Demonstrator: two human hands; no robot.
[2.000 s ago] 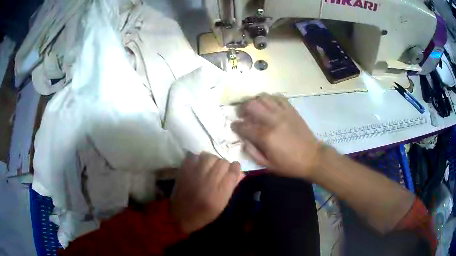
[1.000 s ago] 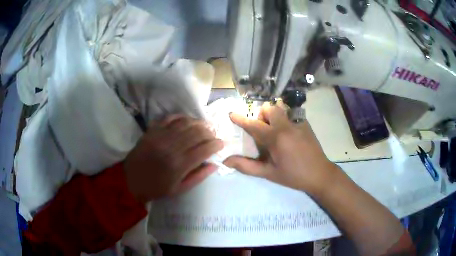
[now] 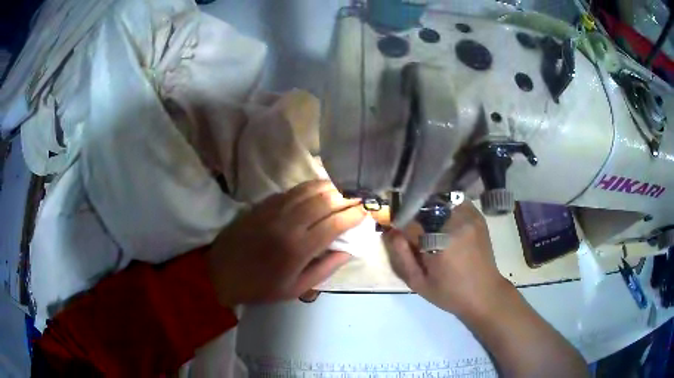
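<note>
A pale garment (image 3: 159, 173) lies heaped left of the cream HIKARI sewing machine (image 3: 547, 111). Its narrow edge (image 3: 362, 247) runs between both hands in the lamp glow below the machine head. My left hand (image 3: 292, 240) lies on the cloth, fingertips pressing it near the needle area. My right hand (image 3: 447, 258) is at the right of the needle area, partly behind the dark tension knob, with its fingertips at the cloth edge. The machine head hides the needle and most of the presser foot.
A smartphone (image 3: 547, 232) with a lit screen lies under the machine arm. Blue thread snips (image 3: 633, 284) lie at the right. A printed tape scale (image 3: 369, 366) runs along the table's front edge. Dark handles (image 3: 663, 277) show at the far right edge.
The view has moved in over the machine head. Both hands were apart from the needle at first; they came to the cloth edge there, and my right hand has moved partly behind the knob.
</note>
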